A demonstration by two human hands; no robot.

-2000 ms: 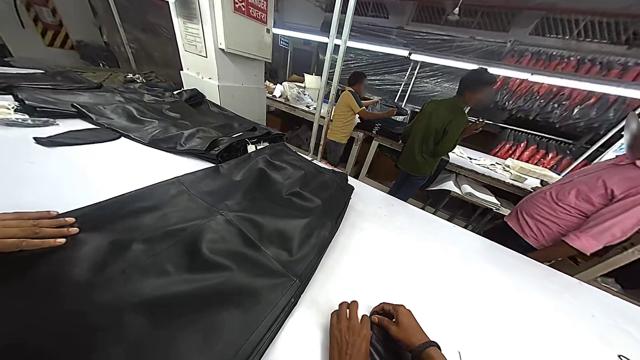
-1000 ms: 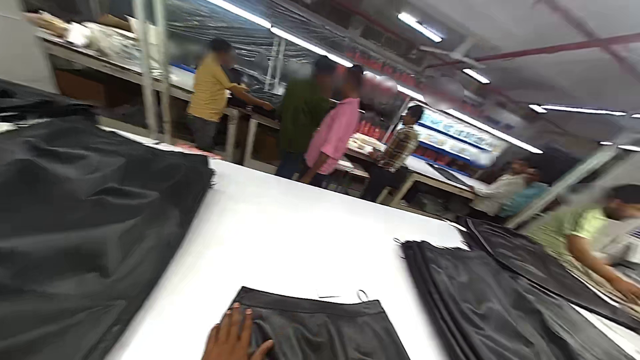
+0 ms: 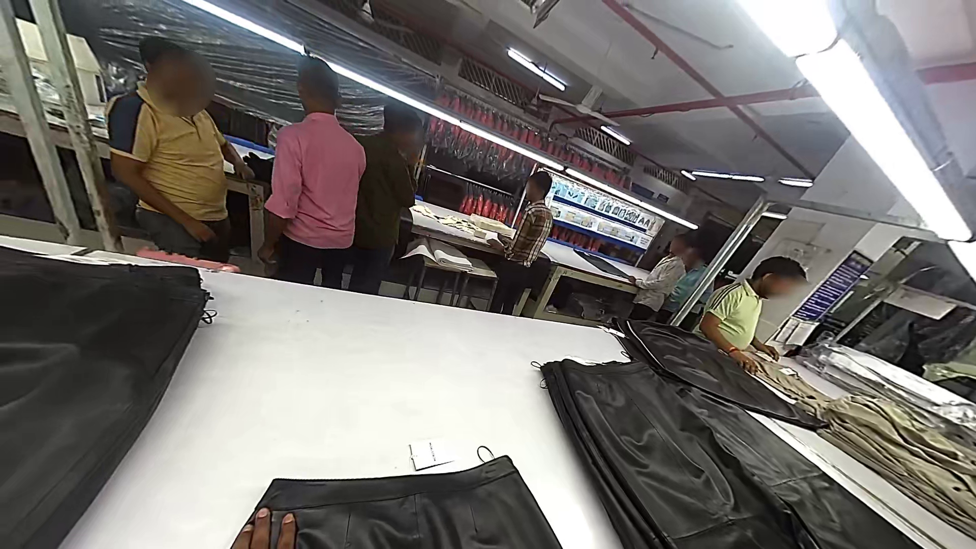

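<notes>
A black leather-like garment point(image 3: 412, 507) with a waistband, its lower part out of frame, lies on the white table at the bottom centre. The fingers of my left or right hand, which one I cannot tell, rest flat near its left waistband corner. Only those fingertips show; the other hand is out of view. Just above the waistband lie a small white tag point(image 3: 431, 454) and a thin black loop point(image 3: 486, 454).
Black garments are stacked on the left point(image 3: 84, 366) and right point(image 3: 656, 450) of the white table point(image 3: 358, 366). A beige fabric pile point(image 3: 900, 435) lies farther right. Several people stand beyond the table; one in light green point(image 3: 736, 313) handles beige cloth. Metal posts rise at left.
The view has swung right. Two seconds ago both hands were together on dark material at the table's front; now one hand's fingers rest on a garment laid out flat. The person in pink has changed place.
</notes>
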